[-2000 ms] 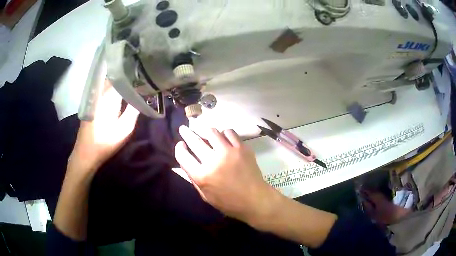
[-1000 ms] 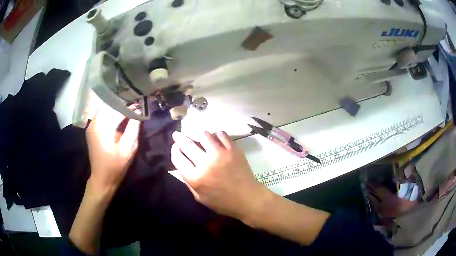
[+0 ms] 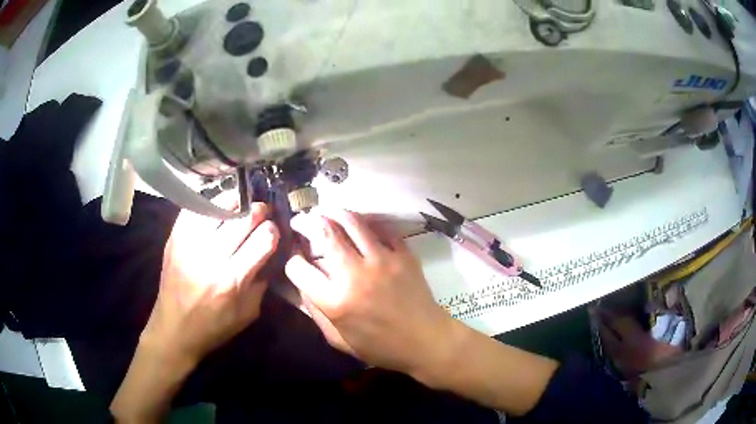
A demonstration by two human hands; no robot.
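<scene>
The dark garment (image 3: 50, 224) lies in a heap at the left and runs under both hands toward the needle area. My left hand (image 3: 217, 277) pinches the garment with thumb and fingers just in front of the presser foot area. My right hand (image 3: 369, 290) is close beside it, fingers bent, its fingertips on the cloth by the lower cream tension knob (image 3: 303, 198). The fingers and the knob hide the needle and most of the cloth edge. The off-white sewing machine (image 3: 398, 91) stands over the work, with a bright light at its needle end.
Pink-handled thread snips (image 3: 489, 248) lie on the bed right of my right hand. Ruler marks (image 3: 580, 267) run along the front edge of the white table. A bin of beige and grey scraps (image 3: 705, 348) is at the lower right. A pale bar (image 3: 121, 178) hangs at left.
My left hand has moved right and down, out from beside the machine's front end, and is now close to my right hand. My right hand has stayed nearly in place.
</scene>
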